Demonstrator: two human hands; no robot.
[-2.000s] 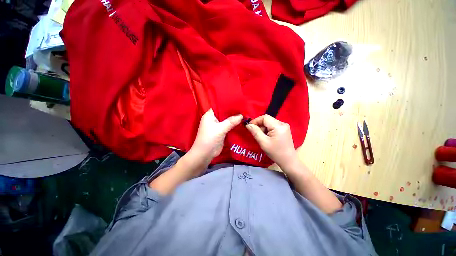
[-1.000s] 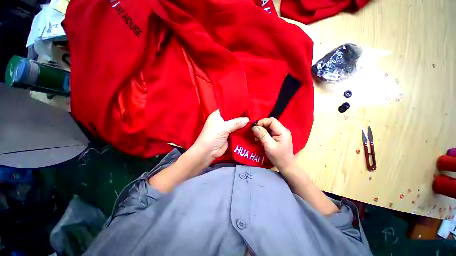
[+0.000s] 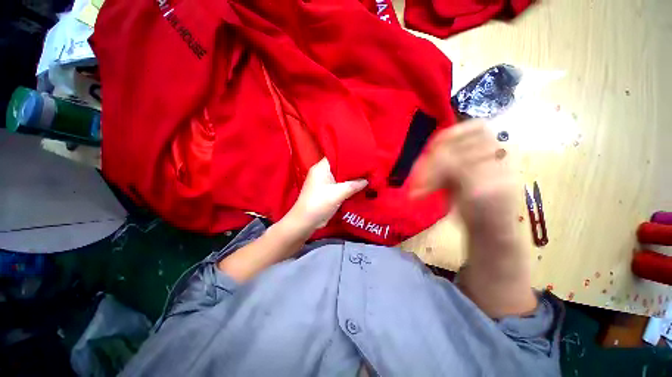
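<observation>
The red garment [image 3: 258, 125] lies over the table edge and my lap, white "HUA HAI" lettering near the front. A small dark button [image 3: 371, 194] lies on the red cloth just right of my left thumb. My left hand [image 3: 324, 196] grips the red garment, thumb on top, fingers hidden under the cloth. My right hand [image 3: 460, 166] is raised over the garment's right edge and is motion-blurred; whether it holds a needle or thread cannot be seen. A black strip [image 3: 413, 147] lies on the cloth between the hands.
On the table [image 3: 589, 147] lie a plastic bag of dark contents [image 3: 488, 92], a loose button [image 3: 503, 136], thread snips [image 3: 537, 214] and red thread cones [image 3: 653, 266] at the right edge. More red cloth [image 3: 457, 15] is at the back. A green bottle [image 3: 55, 115] lies at left.
My right hand has left the button and moved up and right, now partly over the table. The button on the cloth is now uncovered. My left hand has stayed on the garment.
</observation>
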